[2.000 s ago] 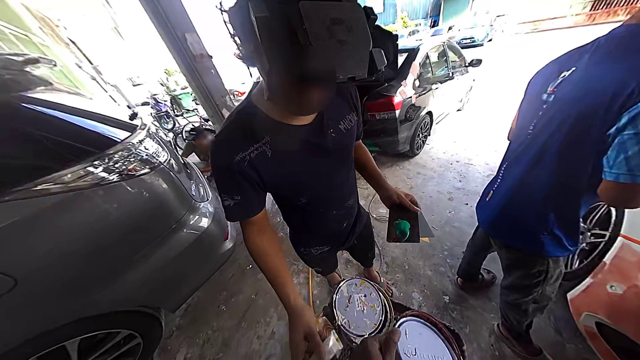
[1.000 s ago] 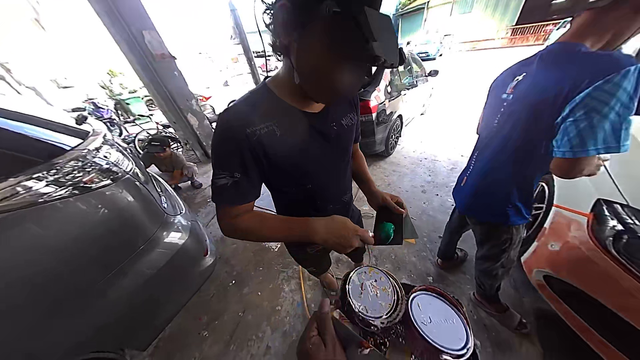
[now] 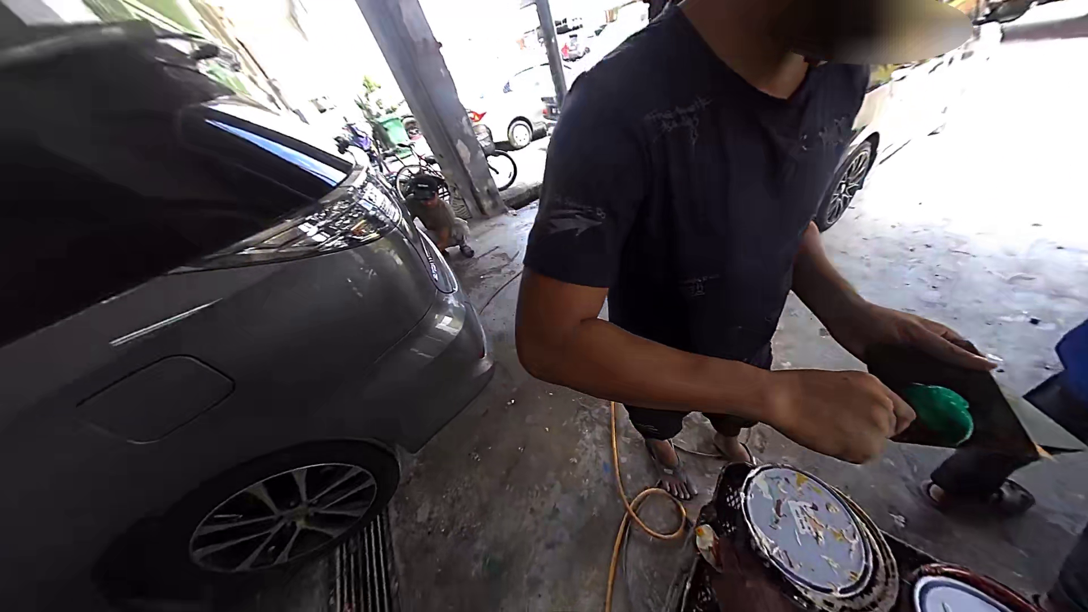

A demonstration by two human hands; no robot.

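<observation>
Neither of my hands shows in the head view. Just in front of me, a co-worker's hand (image 3: 914, 336) holds a dark flat plate (image 3: 1003, 425) bearing a green paste (image 3: 937, 412). The co-worker's other hand (image 3: 837, 415) is closed at the paste's edge; whatever it grips is hidden. Below the plate stands a round tin with a grey, paint-spattered lid (image 3: 806, 529). A second tin with a pale lid (image 3: 956, 597) is partly cut off at the bottom edge. A small yellowish smeared object (image 3: 706, 544) lies left of the spattered lid.
A grey car (image 3: 340, 314) fills the left side. An orange hose (image 3: 625, 501) loops on the concrete floor near the co-worker's feet. Behind are a pillar (image 3: 433, 102), bicycles, a crouching person (image 3: 435, 212) and parked cars. Another person's leg and foot (image 3: 977, 484) show at right.
The view has swung left. My hand, seen earlier beside the tins, is out of view. The co-worker's hand, low by the tins two seconds ago, is now up at the plate.
</observation>
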